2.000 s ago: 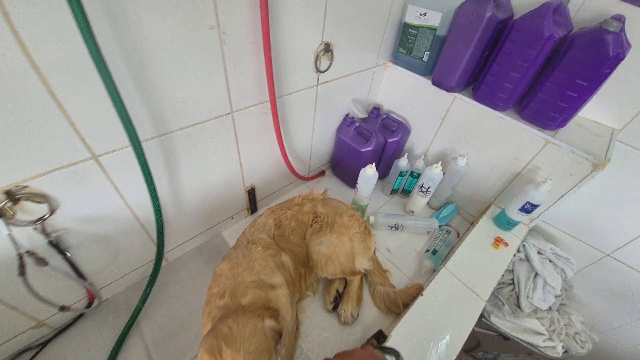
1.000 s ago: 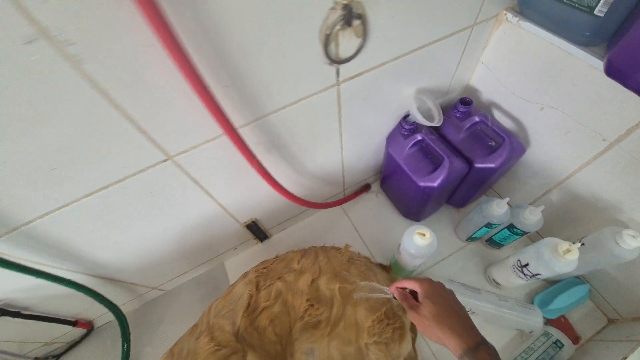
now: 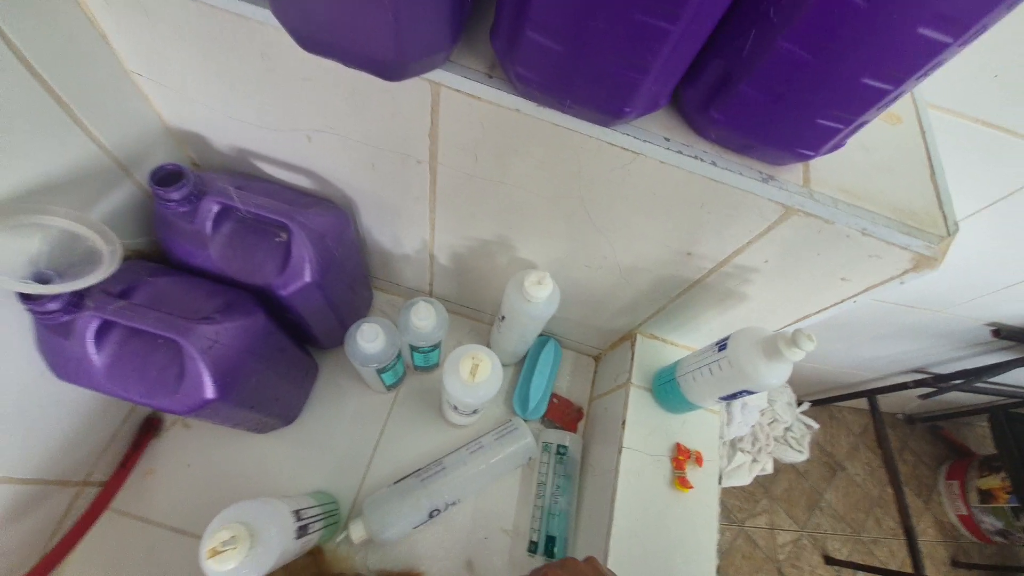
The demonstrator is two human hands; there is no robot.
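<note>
At the bottom edge of the head view only a small part of one hand shows, below a clear bottle with green print that lies by the low tiled wall; its fingers are hidden, and I cannot tell which hand it is. Left of it lies a long white squeeze bottle. A white bottle with green liquid stands beside a sliver of the dog's golden fur. Behind are several upright squeeze bottles and a light-blue brush or holder.
Two purple jugs stand at left, one with a funnel. Above, a tiled shelf holds more purple jugs. On the low wall are a bottle with blue-green liquid and an orange wrapper. White cloths and a red hose also show.
The view has swung right and closer to the bottles. The dog, largely visible before, is almost out of view. The hand seen over its fur one second ago no longer shows there.
</note>
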